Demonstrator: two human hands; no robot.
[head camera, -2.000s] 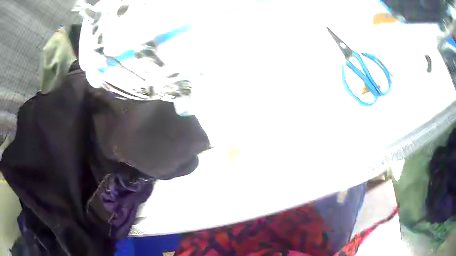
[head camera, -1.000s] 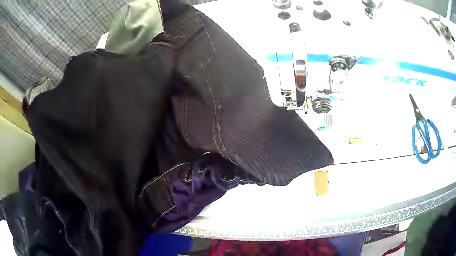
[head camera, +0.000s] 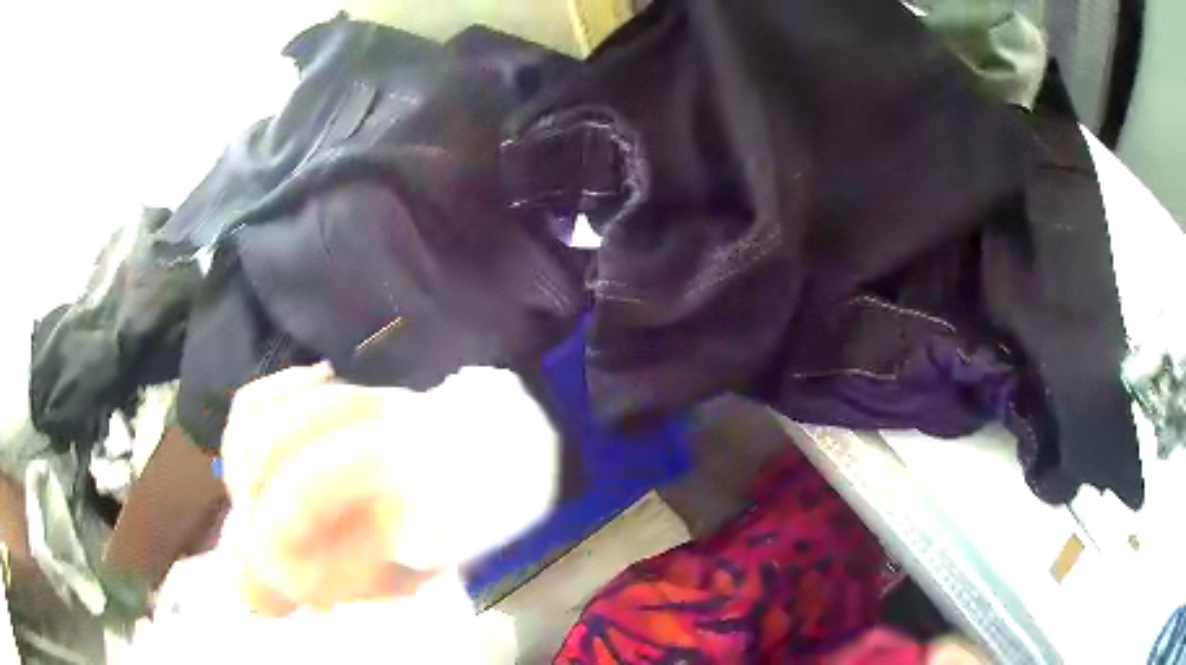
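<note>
A large dark garment with thin pale stitch lines lies over the left end of the white machine table and hangs off its edge. Its purple inner cloth shows near the table edge. An overexposed, blurred shape at lower left looks like my left hand. It is in front of dark cloth; its fingers cannot be made out, nor whether it holds anything. A small blurred patch at the bottom edge may be the tip of my right hand; the rest is cut off.
More dark garments are heaped at the left. Blue cloth and red-and-black patterned cloth lie below the table edge. Blue scissor handles are cut off at lower right. Some metal machine parts show at the right edge.
The view has swung left, so the garment and table now sit further right and the heap has come in. The overexposed hand-like shape has appeared. Most of the machine has left the view.
</note>
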